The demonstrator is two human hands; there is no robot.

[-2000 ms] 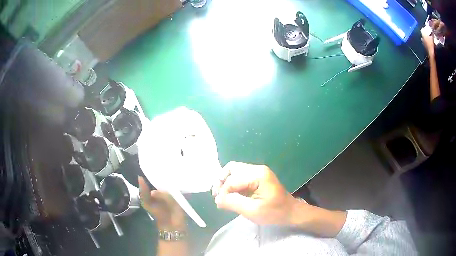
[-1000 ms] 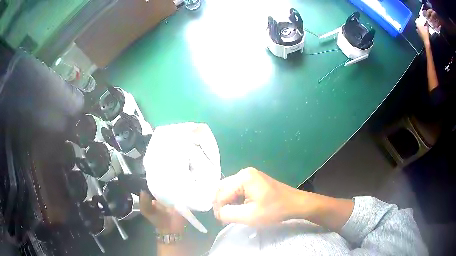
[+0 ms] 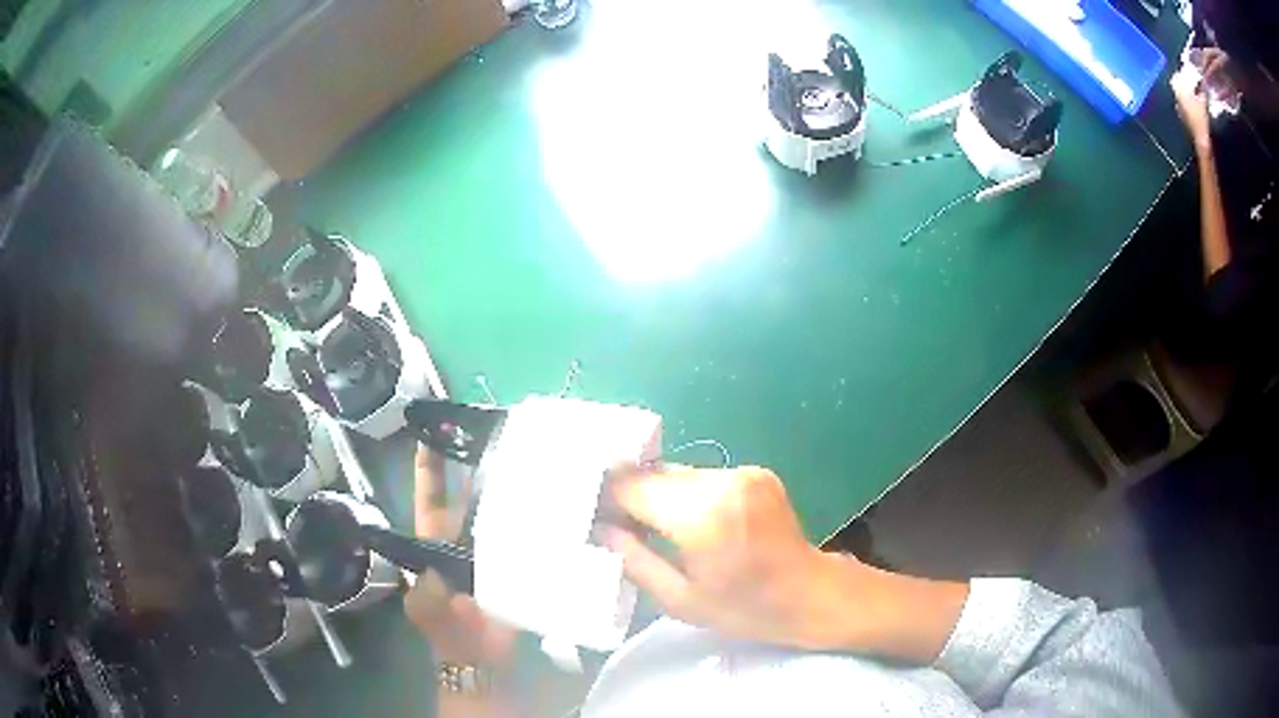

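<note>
A white camera base housing [image 3: 554, 519] is held in front of me, turned on its side, with its two black bracket arms [image 3: 428, 554] pointing left. Thin lead wires [image 3: 701, 446] stick out around its upper and right sides. My left hand [image 3: 456, 603] grips the unit from the left and below, partly hidden behind the bracket and housing. My right hand [image 3: 722, 547] is at the housing's right side, its fingers pinched against it; what the fingertips hold is hidden.
Grouped units [image 3: 260, 435] stand in rows at left. Two waiting units [image 3: 816, 124] with trailing wires are at the back right, near a blue bin [image 3: 1080, 49]. Strong glare lies on the green bench [image 3: 842, 323]. A person's arm [image 3: 1209, 197] and a stool [image 3: 1136, 421] are at right.
The housing has turned from showing its broad white face to showing its side, so the black bracket arms and thin wires now show. My right hand has stayed at its right side.
</note>
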